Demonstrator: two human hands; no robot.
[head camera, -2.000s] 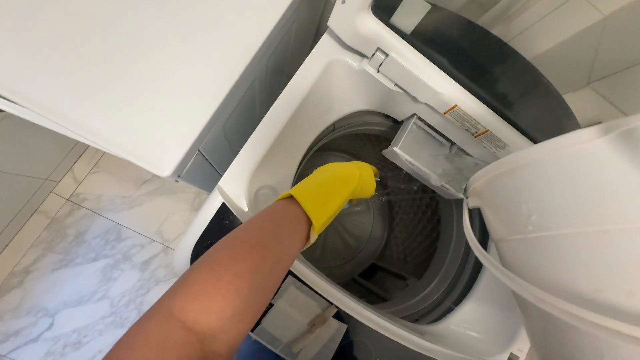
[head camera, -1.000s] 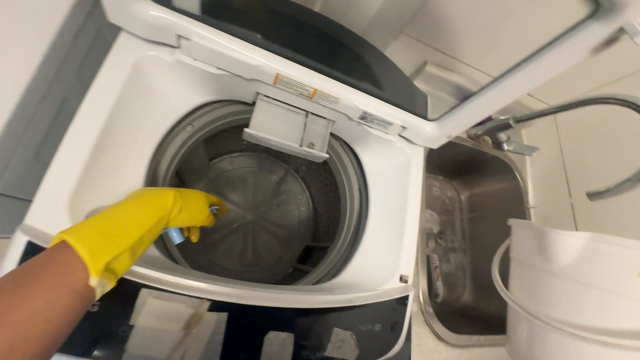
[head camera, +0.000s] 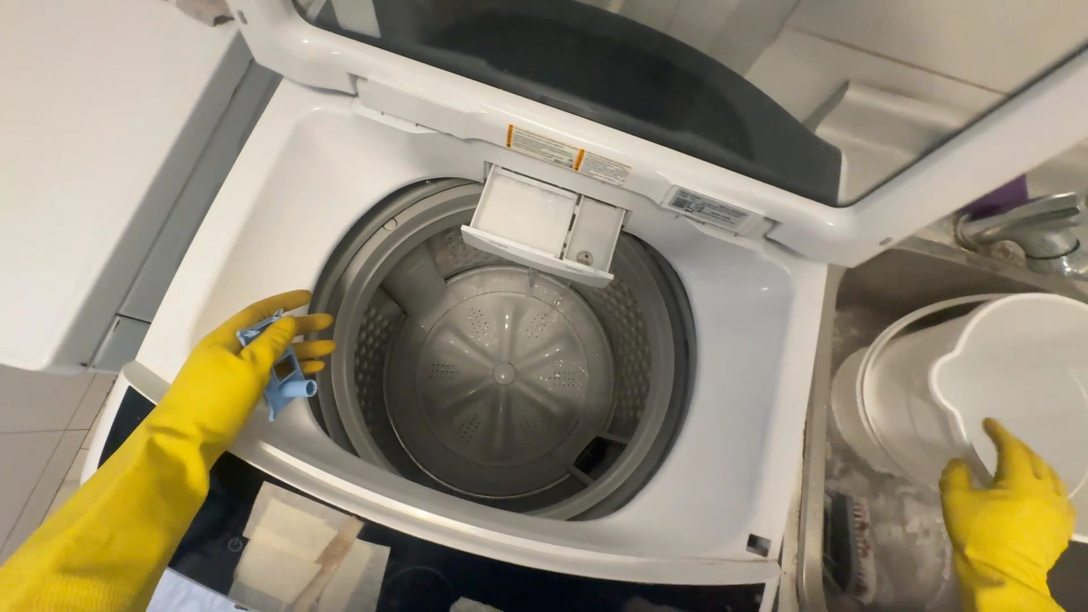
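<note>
My left hand (head camera: 255, 353), in a yellow rubber glove, holds a small light-blue plastic part (head camera: 285, 370) over the left rim of a top-loading washing machine (head camera: 739, 382). The steel drum (head camera: 503, 374) holds no laundry that I can see. A white detergent drawer (head camera: 544, 221) is pulled out over the drum's back edge. My right hand (head camera: 1007, 501), also in a yellow glove, is at the rim of a white plastic bucket (head camera: 926, 382), which lies tilted in the sink; its fingertips are at the rim, the thumb apart.
The washer's lid (head camera: 595, 93) stands raised behind the drum. To the right is a stainless steel sink (head camera: 816, 510) with a faucet (head camera: 1028, 229) and a brush (head camera: 860, 544) in it. A white appliance (head camera: 110, 170) stands on the left. Tape patches (head camera: 297, 552) cover part of the control panel.
My left hand has drawn back from above the drum to its left rim. My right hand has come into view at the bucket, which now lies tilted in the sink.
</note>
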